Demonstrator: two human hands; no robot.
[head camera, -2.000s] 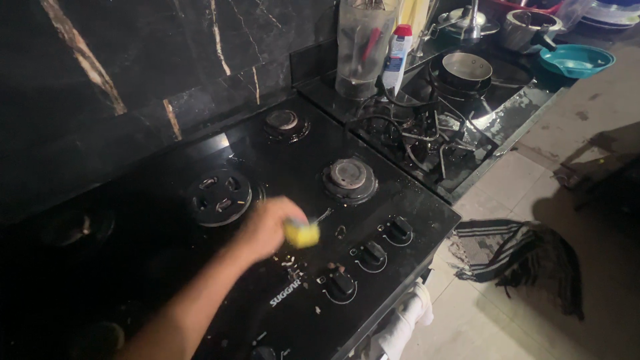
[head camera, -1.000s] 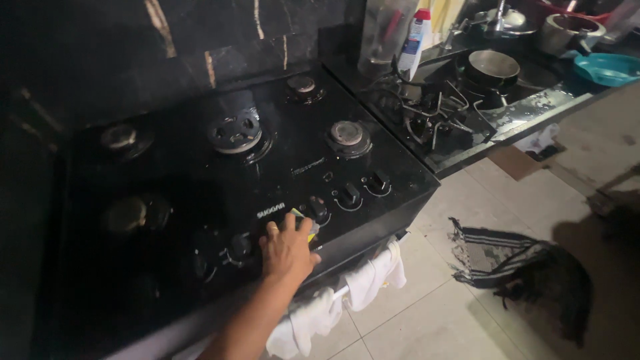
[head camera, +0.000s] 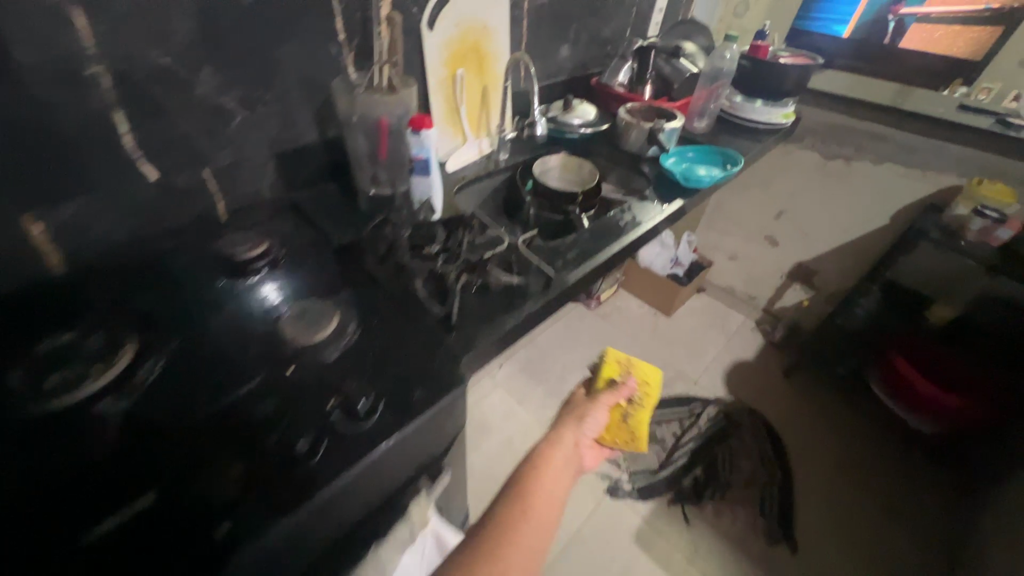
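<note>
My left hand (head camera: 590, 422) holds a yellow sponge (head camera: 630, 400) over the floor, to the right of the stove, with the thumb across its upper face. Dark crumbs dot the sponge. The black glass cooktop (head camera: 216, 384) is at left, with round burners (head camera: 310, 322) and knobs (head camera: 356, 410) near its front edge. No grates lie over these burners. Metal grates (head camera: 460, 272) are heaped on the counter beside the sink, where a small pot (head camera: 565, 174) sits. My right hand is out of view.
A bottle with a red cap (head camera: 425, 168) and a teal bowl (head camera: 702, 166) are on the counter. Below stands a cardboard box (head camera: 666, 286). Dark striped cloth (head camera: 720, 464) lies on the tiled floor. A dark shelf (head camera: 944, 320) is at right.
My left hand has moved off the cooktop's front to over the floor, with the sponge now plainly seen in it. The view has swung toward the sink.
</note>
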